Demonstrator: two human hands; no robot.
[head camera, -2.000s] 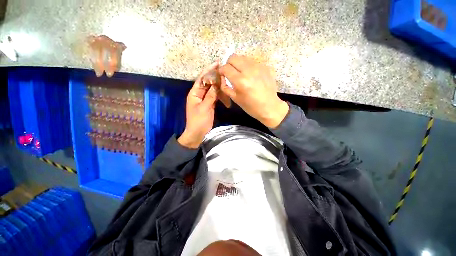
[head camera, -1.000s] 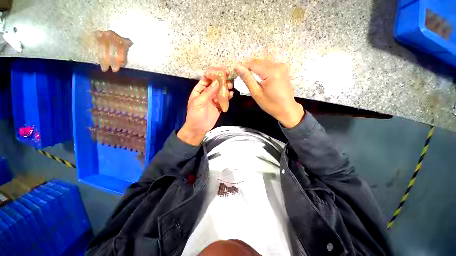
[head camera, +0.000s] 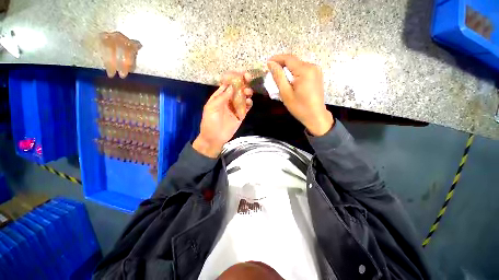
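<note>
My left hand (head camera: 219, 119) is shut on a translucent amber-brown soft-plastic piece (head camera: 239, 97) at the bench's front edge; its narrow end points down. My right hand (head camera: 304, 92), just to the right, holds a crumpled white wiping cloth (head camera: 271, 87) between thumb and fingers. The fingertips of my right hand are a little apart from the piece. A few similar glossy pieces (head camera: 119, 53) lie side by side at the bench edge, upper left, their ends sticking over the edge.
The speckled bench (head camera: 191, 33) spans the top. A blue tray (head camera: 117, 183) with rows of brown pieces is below it at left. A blue crate (head camera: 44, 120) with pink contents is farther left, stacked crates (head camera: 49, 235) lower left, and a blue bin (head camera: 446, 24) upper right.
My right hand has moved right, away from the piece, with the white cloth. My left hand has stayed near the bench edge, still holding the piece.
</note>
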